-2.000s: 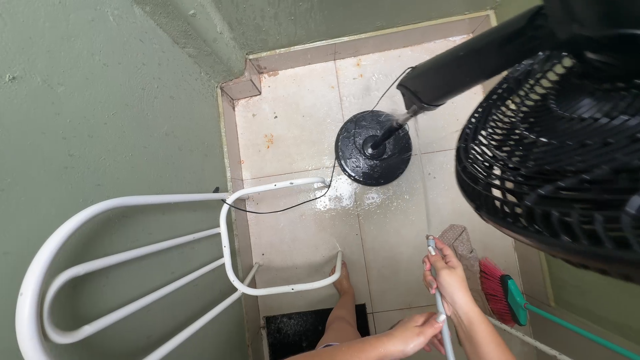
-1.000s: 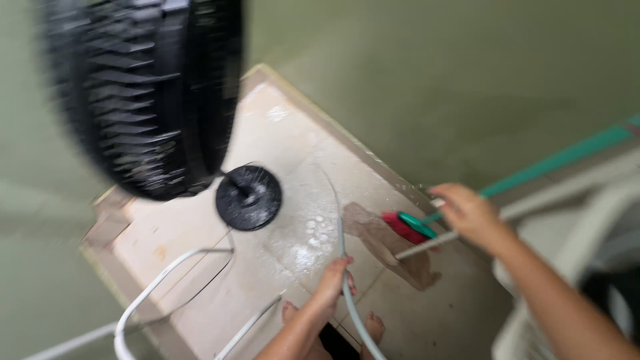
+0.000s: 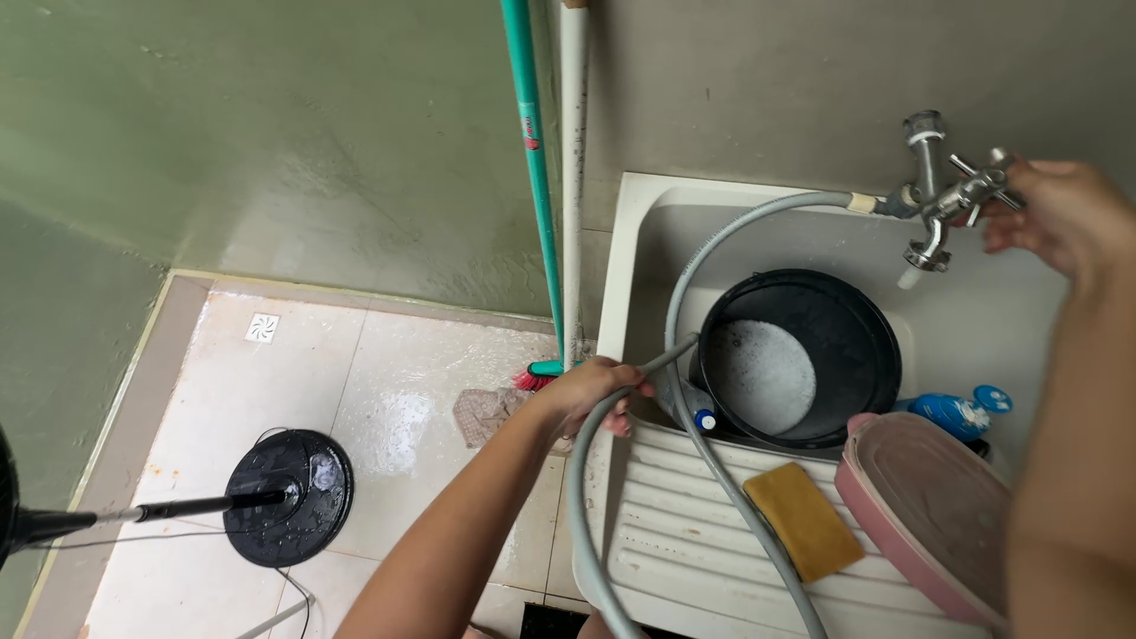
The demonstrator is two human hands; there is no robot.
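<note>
My left hand (image 3: 596, 399) is closed around a grey hose (image 3: 688, 257) near its free end, which points over the sink's near-left corner toward a black bucket (image 3: 830, 355) with foamy water. The hose's other end is fitted to a metal faucet (image 3: 963, 195) on the wall. At the faucet's cross handle is my right hand (image 3: 1056, 209), its fingers touching or just beside the handle; the grip is partly hidden. The laundry sink (image 3: 628, 266) holds the bucket. On the wet floor at left stands the round black base (image 3: 291, 497) of a pedestal fan.
On the ribbed drainboard (image 3: 666, 541) lie a yellow sponge (image 3: 803, 522) and a pink container (image 3: 923, 515). A blue bottle (image 3: 954, 413) is beside the bucket. A green-handled broom (image 3: 537, 169) and a white pole (image 3: 574, 177) lean near a cloth (image 3: 484, 417). A floor drain (image 3: 263, 328) is in the corner.
The view has swung to the sink. Both hands were on the hose near the fan earlier; now my left hand alone holds it, and my right hand has moved to the faucet.
</note>
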